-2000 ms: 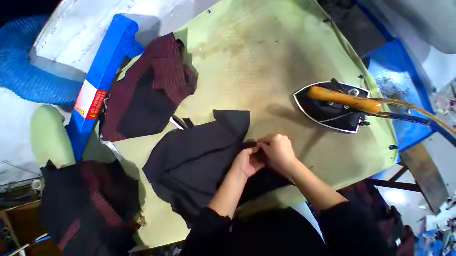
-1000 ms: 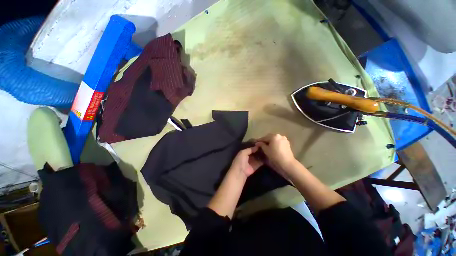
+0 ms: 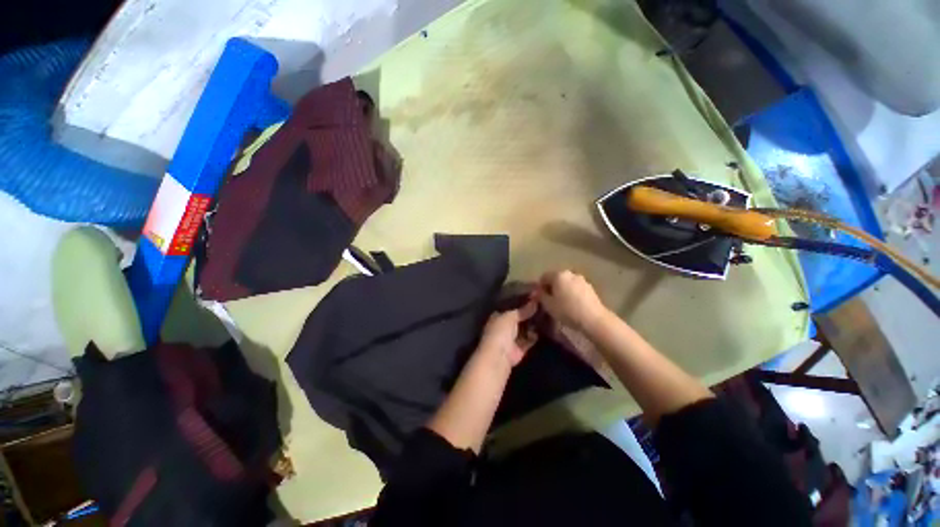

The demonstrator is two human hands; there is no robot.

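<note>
A black garment panel [image 3: 397,335] lies on the pale green table cover [image 3: 495,113] in front of me, with a ridge running across it. My left hand [image 3: 510,331] and my right hand [image 3: 567,301] meet at the panel's right side. Their fingertips pinch its edge, where a little maroon strip [image 3: 535,299] shows between them. The fingers partly hide the pinched spot. The steam iron [image 3: 675,224] with its orange-yellow handle rests on the cover to the right, touched by neither hand.
Maroon and black pieces [image 3: 330,139] lie at the table's left, beside a long blue box [image 3: 206,144]. More pieces [image 3: 206,443] hang over a pale green padded arm [image 3: 95,288] at lower left. The iron's hoses [image 3: 845,242] run off right. A crumpled pile [image 3: 789,443] lies low at right.
My right hand has lifted slightly at the pinched edge, and more maroon shows between my hands. The panel's lower right part has shifted and shows a pointed corner. The iron stays put.
</note>
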